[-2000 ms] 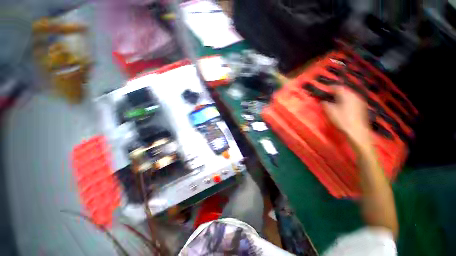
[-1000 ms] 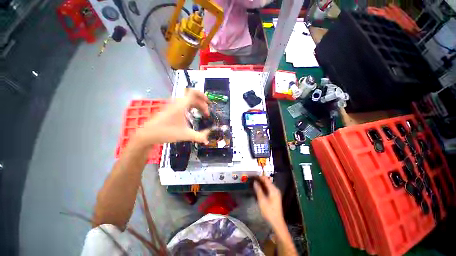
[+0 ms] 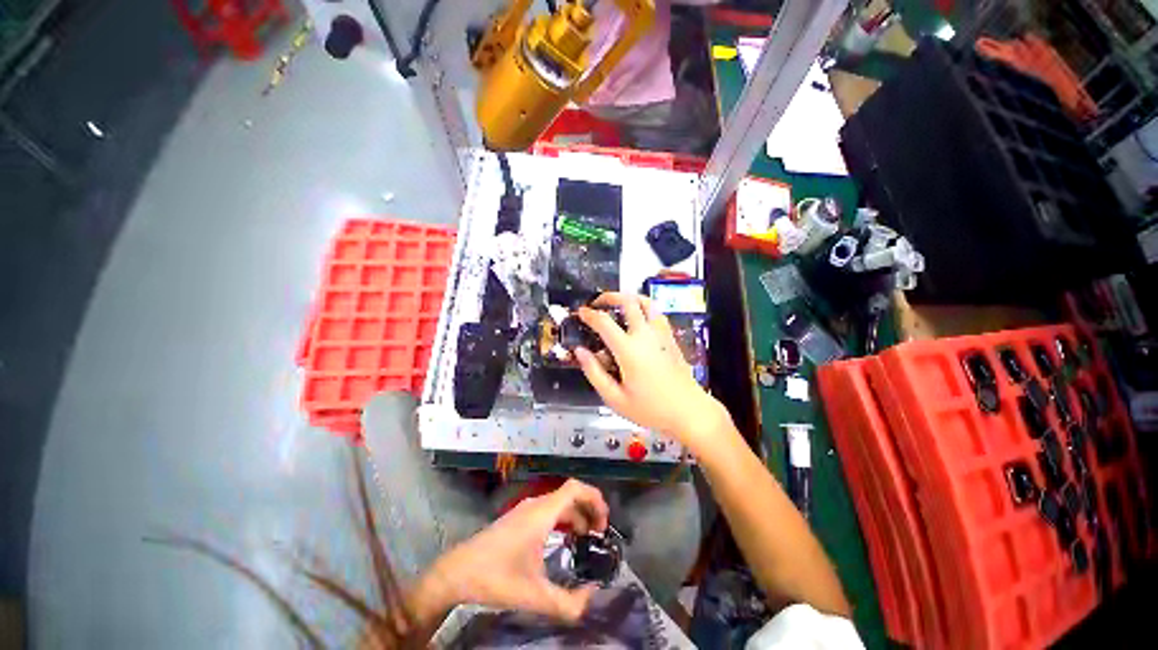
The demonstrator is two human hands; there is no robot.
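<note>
My right hand (image 3: pixel 645 366) is over the press fixture (image 3: pixel 588 381), its fingers closed around a dark watch unit (image 3: pixel 578 333) at the nest. My left hand (image 3: pixel 514 559) is low in front of my lap and holds another dark watch unit (image 3: pixel 593 554) with a silver rim between thumb and fingers. The handheld tester (image 3: pixel 677 296) lies on the white press base right of the fixture, its lit screen showing and its keypad mostly hidden behind my right hand. The yellow press cylinder (image 3: pixel 533 92) is above and behind the fixture.
A stack of red trays (image 3: pixel 889 495) with watches stands on the green bench at right. A red tray (image 3: pixel 379 318) is low on the left. A red button (image 3: pixel 636 451) is on the press's front edge. Bottles (image 3: pixel 876 252) and a black tray stack (image 3: pixel 991 165) are beyond. A person in pink (image 3: pixel 639 64) is opposite.
My left hand has moved from the fixture down to my lap with a watch unit. My right hand has moved from the front edge up to the fixture.
</note>
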